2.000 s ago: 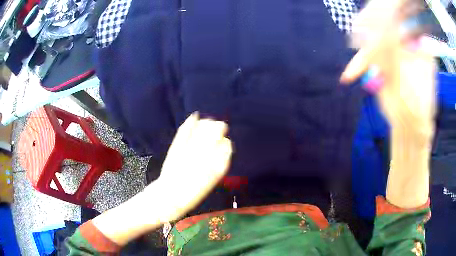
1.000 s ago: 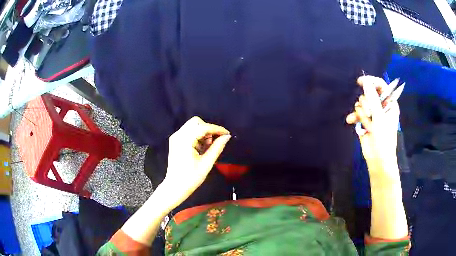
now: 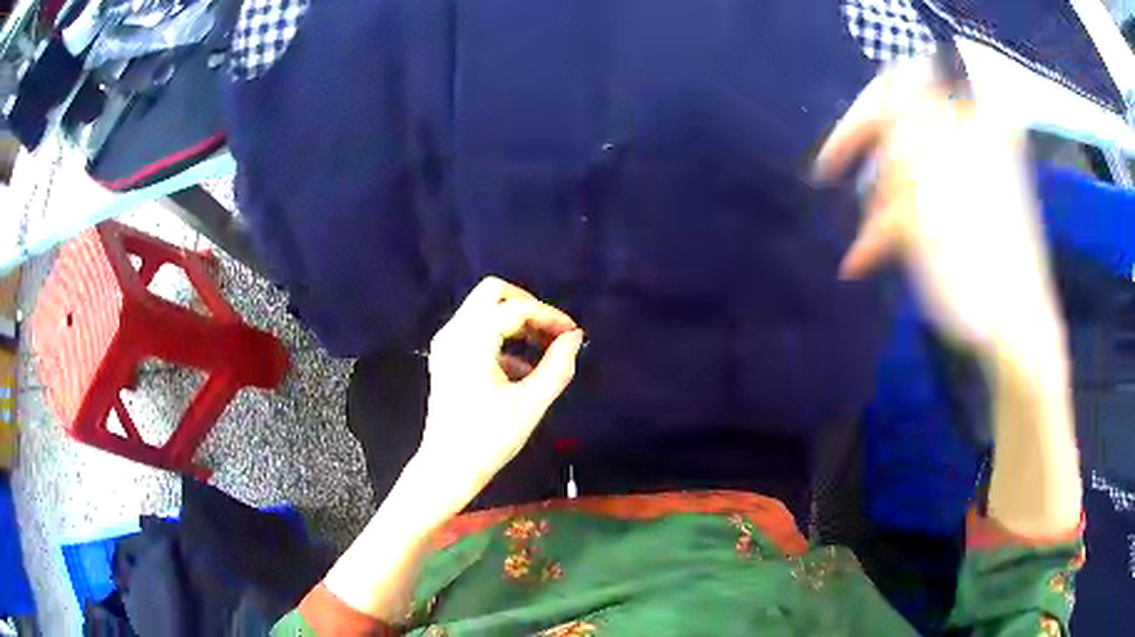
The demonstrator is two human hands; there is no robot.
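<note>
The navy garment (image 3: 697, 237) covers my lap and the table edge, with black-and-white checked armholes at its upper left and upper right. Small white dots show along its middle. My left hand (image 3: 504, 361) pinches something tiny at its lower middle, thumb and forefinger together; it may be a button or a fold of cloth, too small to tell. My right hand (image 3: 946, 187) is raised at the garment's right side, blurred, with the fingers spread. Whether it holds the snips or a needle does not show. No thread can be made out.
A red plastic stool (image 3: 149, 348) stands on the speckled floor at left. Dark cloth with a red edge (image 3: 168, 143) and a clear plastic bag (image 3: 156, 19) lie on the left table. A blue crate (image 3: 1083, 218) with dark garments is at right.
My right hand has swung out and upward from the garment's right side, and the snips seen in it earlier no longer show. My left hand has stayed nearly in place, pinching.
</note>
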